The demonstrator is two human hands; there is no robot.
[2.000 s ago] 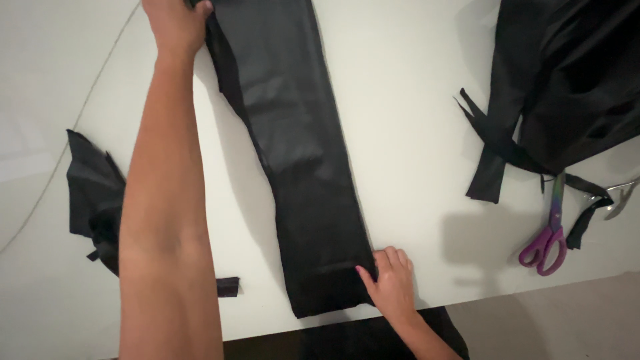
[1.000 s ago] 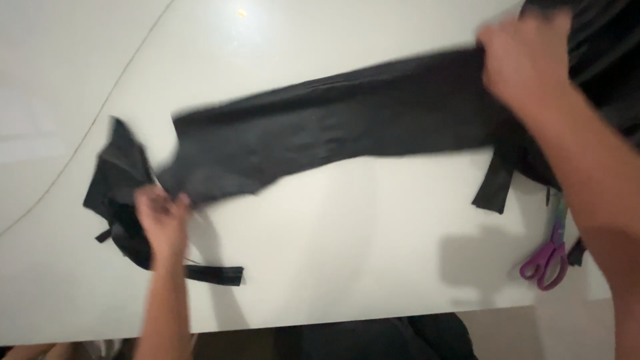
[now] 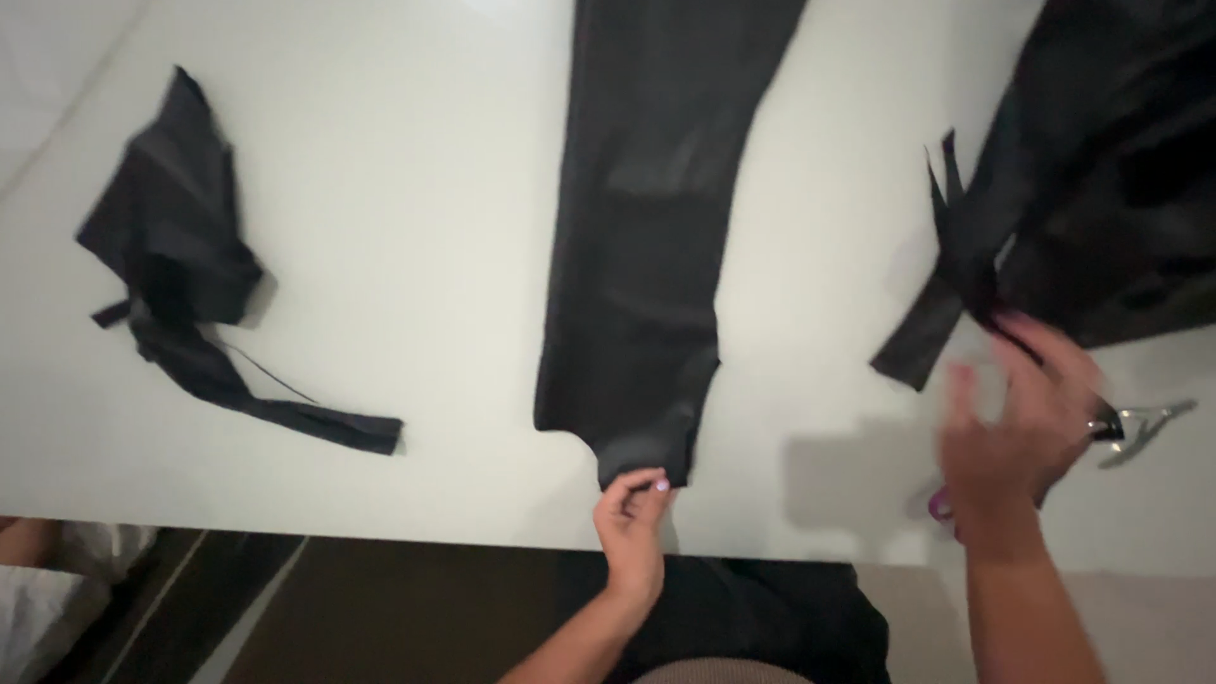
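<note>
A long piece of black fabric [image 3: 655,218] lies flat down the middle of the white table [image 3: 427,237], its far end out of view. My left hand [image 3: 635,522] pinches its near, notched end between thumb and fingers. Blurred by motion, my right hand [image 3: 1016,418] is over the scissors, at the edge of the black fabric pile [image 3: 1130,190] on the right; whether it grips anything cannot be told. Only part of a purple scissor handle [image 3: 940,505] shows beside the right wrist. Black fabric strips [image 3: 917,332] stick out from the pile.
Crumpled black fabric scraps [image 3: 180,209] with a narrow strip lie on the left. A metal tool [image 3: 1145,432], its kind unclear, rests right of my right hand. The table's near edge runs below my hands, and white material [image 3: 38,617] shows at the lower left.
The long fabric, stretched sideways between both hands a second ago, now lies lengthwise on the table. My right hand has let go of it and is at the scissors; my left hand has moved right with its end.
</note>
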